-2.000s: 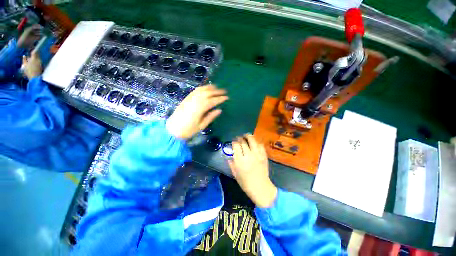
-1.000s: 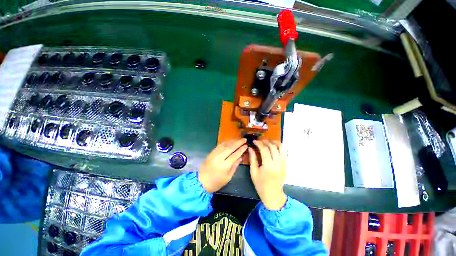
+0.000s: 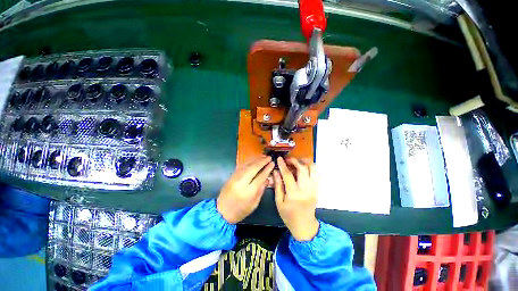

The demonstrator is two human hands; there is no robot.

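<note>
The press fixture (image 3: pixel 244 133) stands in front of me, an orange-brown plate on an orange base. Its toggle clamp lever (image 3: pixel 311 79) has a red grip and points up. My left hand (image 3: pixel 244 190) and my right hand (image 3: pixel 298 196) meet at the nest under the press head. Their fingertips hold a small dark part (image 3: pixel 276 154), mostly hidden by the fingers. Two loose black housings, one (image 3: pixel 172 167) and another (image 3: pixel 189 186), lie on the bench left of my left hand.
A blister tray (image 3: pixel 85 122) with black housings lies left. A second blister tray (image 3: pixel 94 230) is lower left. White paper (image 3: pixel 352 165) with tiny specks, a printed white block (image 3: pixel 419 165) and a white strip (image 3: pixel 457 170) are right. A red crate (image 3: pixel 448 261) is lower right.
Both hands came from the bench left of the fixture to its nest, with a dark part now between the fingers. In the last second they moved slightly closer under the press head. The view shifted.
</note>
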